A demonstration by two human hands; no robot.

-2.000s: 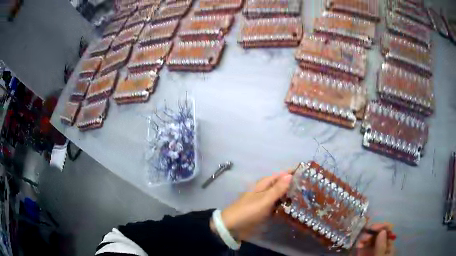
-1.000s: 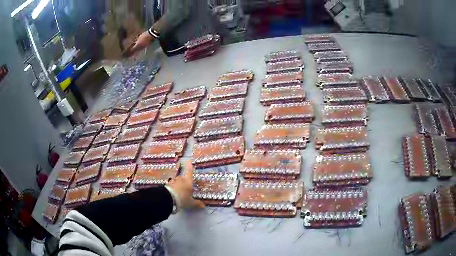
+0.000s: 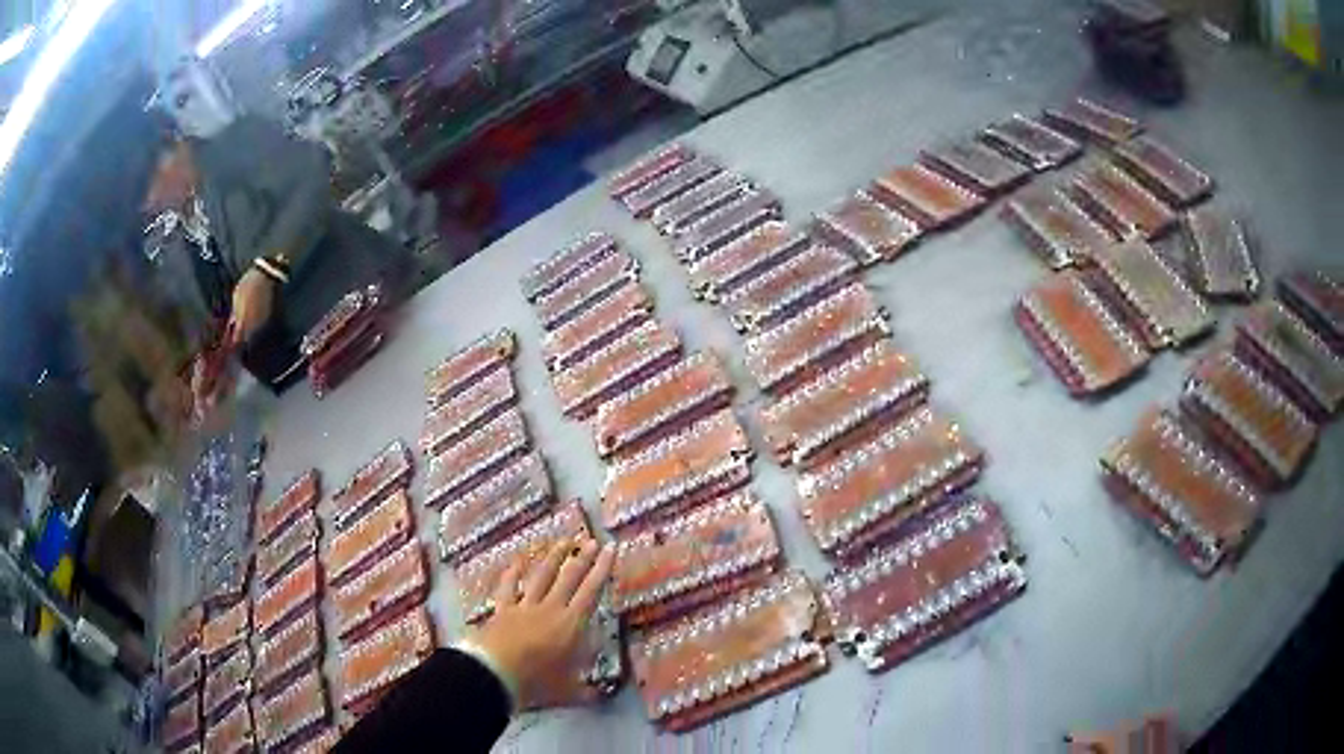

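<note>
My left hand (image 3: 548, 626) reaches in from the bottom, palm down with fingers spread, over the near end of a column of brown holding boards. Its fingertips lie on one board (image 3: 519, 560), and the palm covers most of a nearer board, whose right end shows beside the wrist. Contact with the covered board is hidden. A holding board with silver rows (image 3: 730, 648) lies just right of the hand. A small blurred orange shape is cut off by the bottom edge at the right; I cannot tell if it is my right hand.
More boards lie in columns left and right of my hand, with another group at the far right (image 3: 1083, 332). Across the pale table (image 3: 943, 670), a person's hand (image 3: 254, 302) is near a stack of boards (image 3: 347, 339). A white device (image 3: 686, 56) stands beyond the far edge.
The view has swung up and right from the board in my hands and the parts tub, which are out of view. My left hand let go of that board and is now over the waiting boards.
</note>
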